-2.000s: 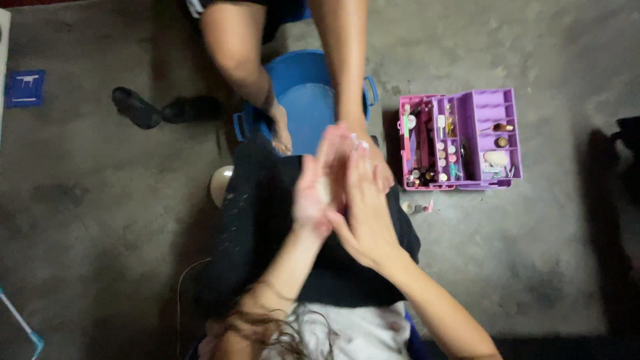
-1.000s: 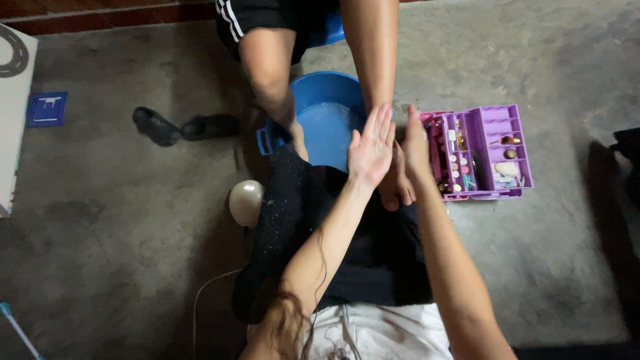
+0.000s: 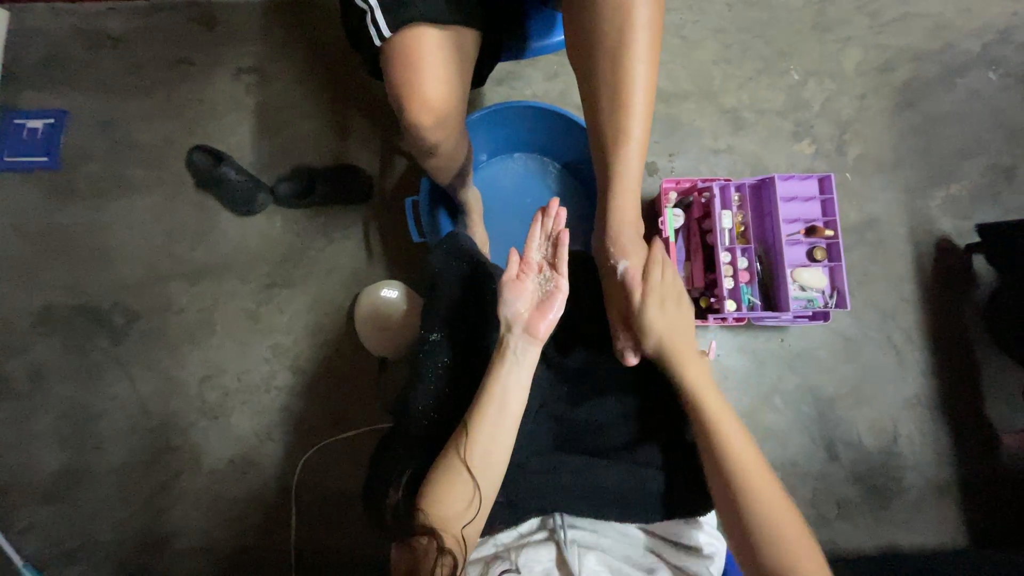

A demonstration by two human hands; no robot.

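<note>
My left hand (image 3: 538, 276) is held palm up, fingers extended, with a grainy, wet substance on the palm and fingers. My right hand (image 3: 666, 308) lies against the outer side of another person's foot (image 3: 620, 280), which rests on a black towel (image 3: 608, 432) over my lap. A whitish smear shows on top of that foot. Behind my left hand is a blue plastic basin (image 3: 528, 124) with liquid in it. The person's other foot (image 3: 474, 220) is at the basin's left side, partly hidden by the towel.
A purple and pink organizer case (image 3: 802, 212) with bottles and small tools stands open on the floor at right. A white domed device (image 3: 387, 318) with a lit display sits left of the towel, near a thin cable (image 3: 308, 452). Black shoes (image 3: 228, 180) lie farther left.
My hands were together two seconds ago; now they are apart. The left palm has turned up and the right hand has come down onto the side of the foot.
</note>
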